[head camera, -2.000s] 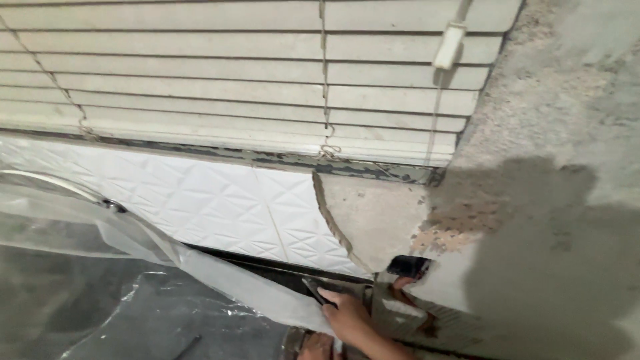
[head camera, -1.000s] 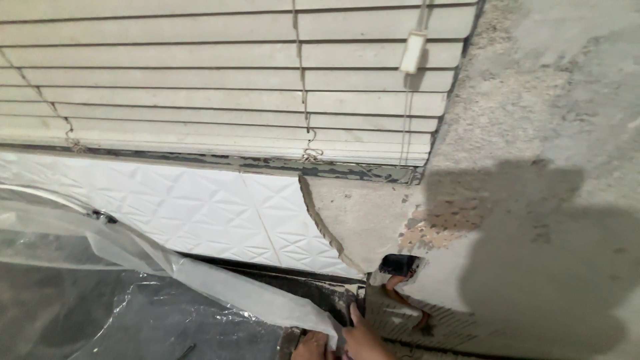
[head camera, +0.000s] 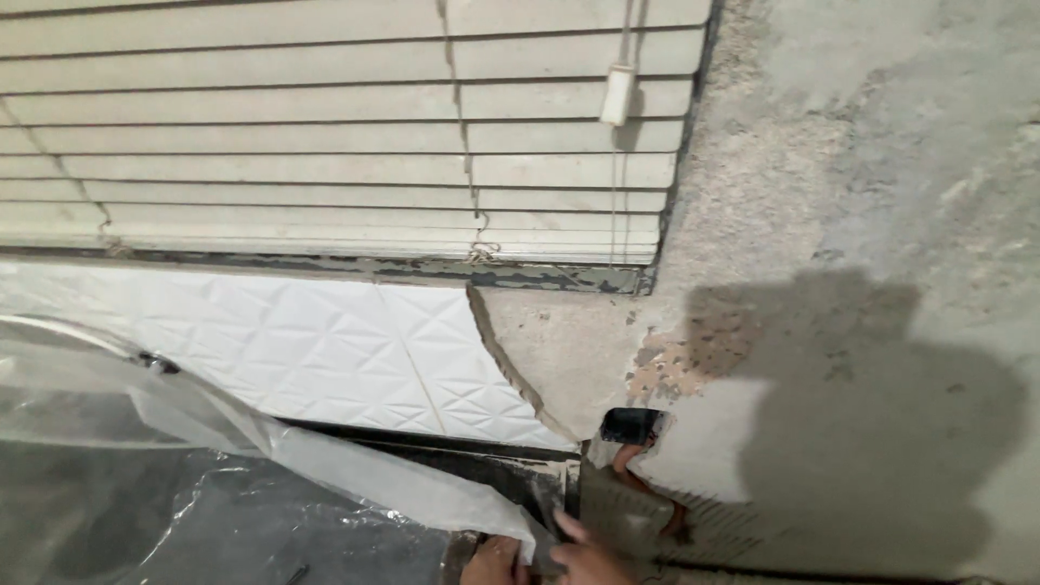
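Observation:
At the bottom edge, my left hand (head camera: 494, 561) pinches the end of a translucent plastic sheet (head camera: 406, 483) that lies over a dark countertop (head camera: 504, 479). Close on its right is my right hand (head camera: 589, 556), blurred, one finger pointing up by the corner of the counter; whether it holds anything does not show. White tiles with a raised geometric pattern (head camera: 325, 341) run along the wall behind the counter and end in a rough curved edge. Under the sheet, near the bottom, a small dark thin object (head camera: 297, 575) shows in part.
White blinds (head camera: 325, 97) with a cord pull (head camera: 618, 95) hang above the tiles. A black electrical box (head camera: 632, 426) sits in the bare plaster wall (head camera: 853, 203), with an orange-brown conduit (head camera: 650, 487) below it. A large shadow falls on the wall. A pale hose or cable (head camera: 65, 329) curves at left.
Two seconds ago my right hand held a dark tool at the counter's edge; that tool no longer shows in it. My left hand stays at the sheet's end.

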